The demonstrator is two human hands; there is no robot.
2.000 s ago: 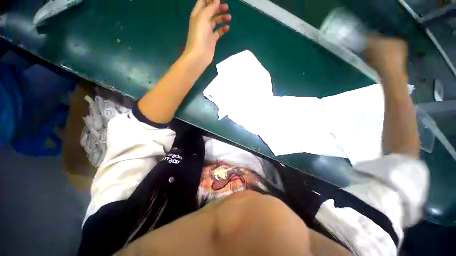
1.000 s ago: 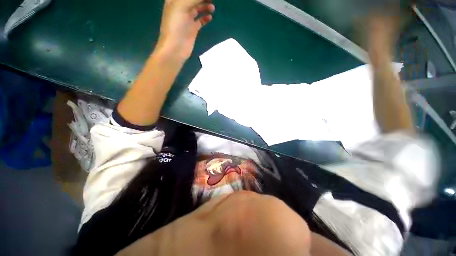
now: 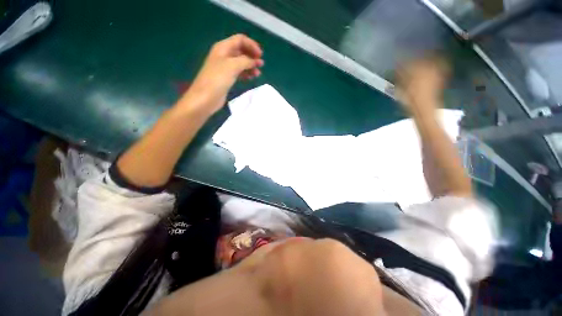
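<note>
My left hand [image 3: 237, 62] is raised over the green table, fingers loosely curled and apart, with nothing seen in it. My right hand [image 3: 425, 77] is strongly blurred, above the far side of the table. A pale, blurred object [image 3: 388, 34] extends from its fingers; its shape and kind cannot be made out. A crumpled white cloth [image 3: 345, 163] lies across the near part of the table, between my forearms and partly under my right one. Neither hand touches the cloth.
The glossy green table [image 3: 142, 55] has a pale strip [image 3: 302, 43] along it. A white housing piece [image 3: 28, 24] lies at the far left. White pieces [image 3: 77, 179] fill a brown carton [image 3: 43, 203] beside my left arm. A clear plastic box [image 3: 477, 160] is at right.
The view has shifted, so the cloth sits further left and the strip lower. My right hand and the pale object have moved left in the picture. My left hand's fingers remain loosely curled.
</note>
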